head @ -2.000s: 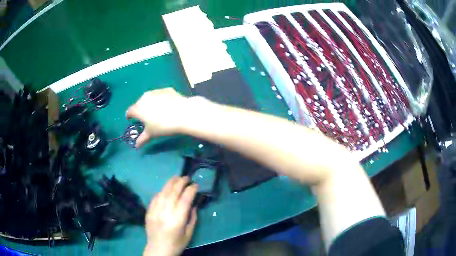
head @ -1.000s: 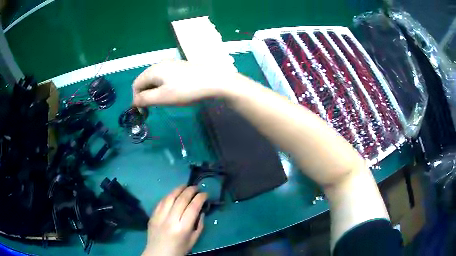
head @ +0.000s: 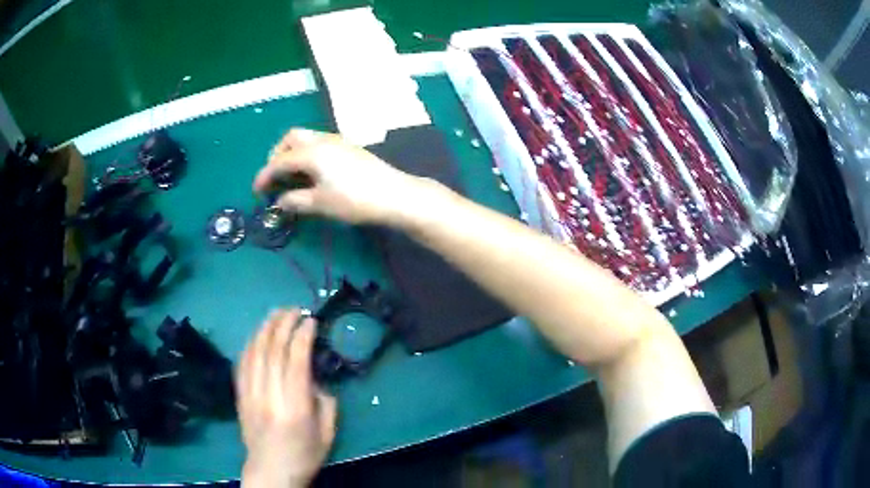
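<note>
A black plastic housing [head: 351,337] with a large round hole lies on the green bench. My left hand [head: 281,386] is at its left edge, fingers together and gripping that edge. Two dark round wired units lie side by side above it: one [head: 226,229] with a silvery centre, free of my hands, and one [head: 273,227] directly under the thumb of my right hand [head: 310,176]. The right fingertips look slightly apart; whether they grip the unit's rim is unclear. Thin leads run down to small white plugs [head: 326,292] near the housing.
Black parts [head: 114,353] heap at left beside a cardboard edge [head: 72,195]. Black strips on backing paper [head: 358,76] lie beyond my right forearm. A white tray [head: 515,162] of red and black wires and a clear bag [head: 763,172] are at right. Another dark unit [head: 162,160] lies upper left.
The two round units, overlapping a second ago, now lie side by side. The housing and my left hand have shifted slightly left. The view has also shifted.
</note>
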